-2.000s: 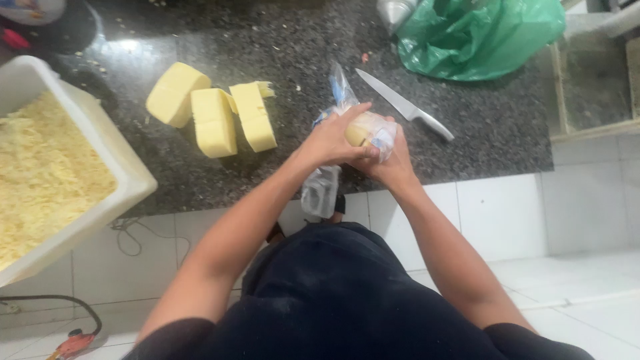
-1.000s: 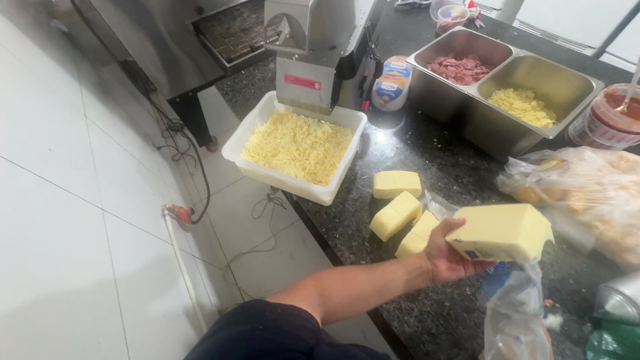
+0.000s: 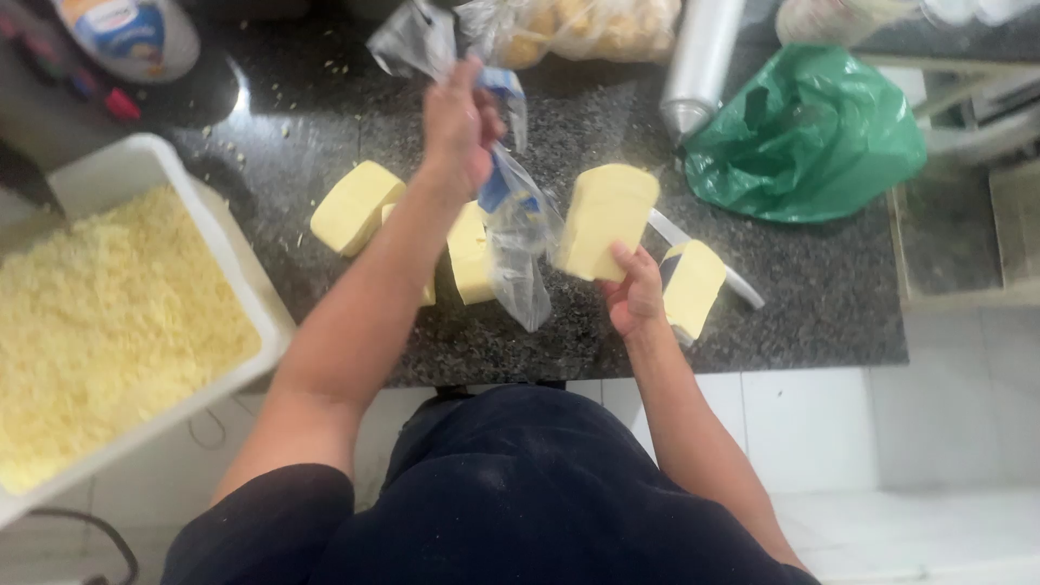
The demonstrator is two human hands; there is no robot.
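Note:
My left hand (image 3: 463, 130) is raised over the counter, its fingers closed on a clear plastic wrapper (image 3: 516, 236) with blue print that hangs down. A block of cheese (image 3: 611, 218) is in my right hand (image 3: 636, 291), held from its near end. Just right of that hand lies another cheese piece (image 3: 695, 288), partly over a white-handled knife (image 3: 743, 288). Beneath and beside my left forearm are several more cheese blocks, among them one at the left (image 3: 357, 207) and one by the wrapper (image 3: 471, 252).
A white tub (image 3: 219, 219) of grated cheese (image 3: 122, 325) stands at the left. A green plastic bag (image 3: 804, 138) and a film roll (image 3: 703, 65) lie at the back right. Behind are a bag of yellowish food (image 3: 569, 28) and a white container (image 3: 134, 36). Crumbs dot the dark granite counter (image 3: 772, 341).
Two seconds ago both hands were together around a wrapped piece; now they are apart, wrapper in the left and bare block in the right. The view swung left and back.

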